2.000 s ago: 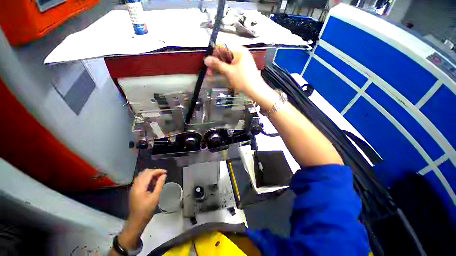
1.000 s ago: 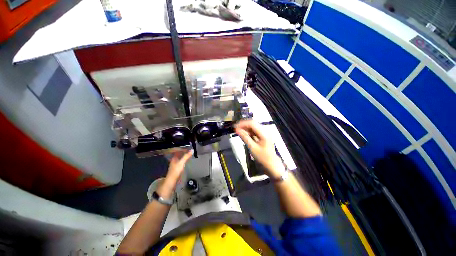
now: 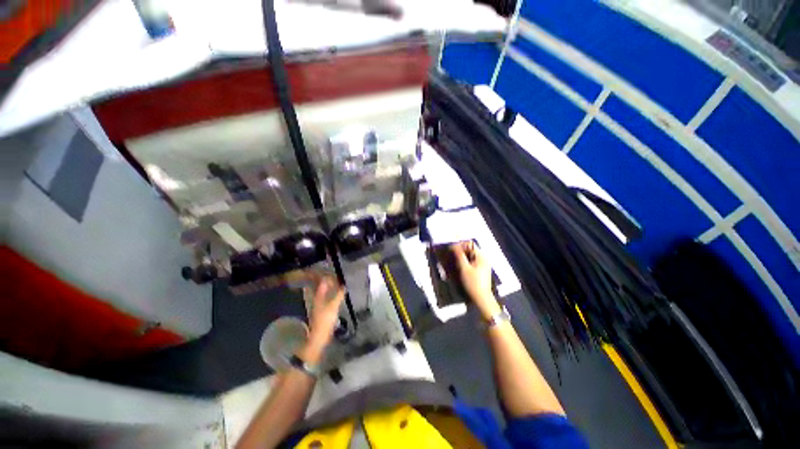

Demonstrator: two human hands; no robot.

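Note:
A long black profile strip (image 3: 294, 131) runs from the top edge down between two black round knobs (image 3: 354, 234) of the machine head, its lower end below them. My left hand (image 3: 325, 302) is just left of the strip's lower part, blurred; whether it touches the strip is unclear. My right hand (image 3: 470, 267) is over the dark tray (image 3: 449, 282) on the white side table, fingertips together at its surface. Whether the fingers hold anything is too small to tell. The clear guard (image 3: 263, 188) stands in front of the metal clamping blocks.
A big bundle of black strips (image 3: 535, 206) lies at the right beside blue-and-white machinery (image 3: 649, 114). A whitish round cup (image 3: 283, 342) stands below the machine, left of the lower metal fixture (image 3: 373, 342). A blue-white can (image 3: 156, 21) stands on the white machine top.
The strip came down between the knobs, and its lower end now hangs lower. My right hand let go of the strip and moved down to the dark tray. My left hand moved up beside the strip.

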